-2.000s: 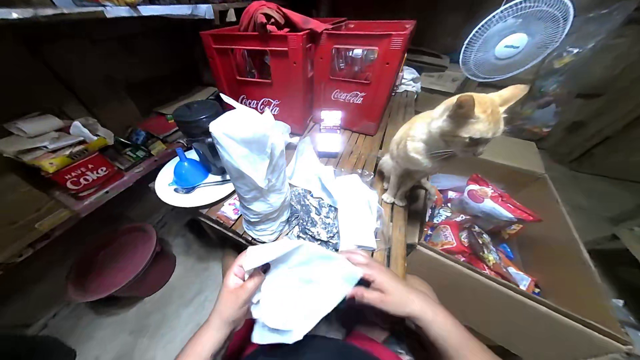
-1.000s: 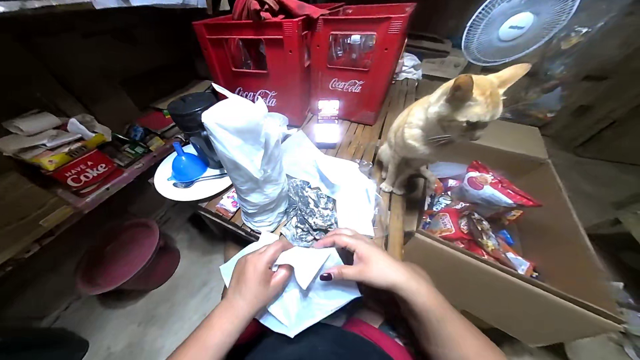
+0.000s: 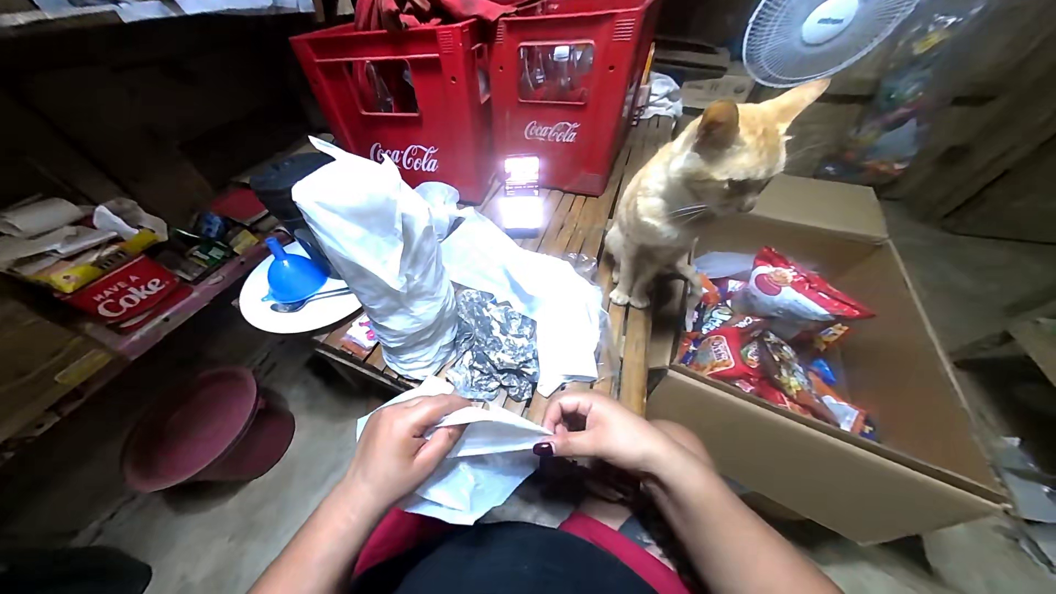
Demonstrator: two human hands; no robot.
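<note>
A thin white sheet (image 3: 474, 470), partly folded over along its top, is held above my lap. My left hand (image 3: 408, 450) grips its left part between thumb and fingers. My right hand (image 3: 590, 429) pinches its right corner. Just beyond, on the slatted bamboo bench, lie a crumpled silvery foil-like wrapper (image 3: 497, 342) and flat white sheets (image 3: 557, 309). Left of these stands a tall stack wrapped in white plastic (image 3: 379, 256).
A tan cat (image 3: 693, 181) sits at the bench's right edge, beside a cardboard box (image 3: 792, 462) of snack packets (image 3: 726, 355). Red crates (image 3: 561, 140) stand behind a bright lamp (image 3: 521, 194). At left are a blue funnel (image 3: 295, 276) on a white plate (image 3: 256, 301) and a maroon basin (image 3: 194, 429).
Both hands have moved apart from their close position one second ago, the right one outward to the sheet's corner. The sheet, spread wider before, is now folded over at its top.
</note>
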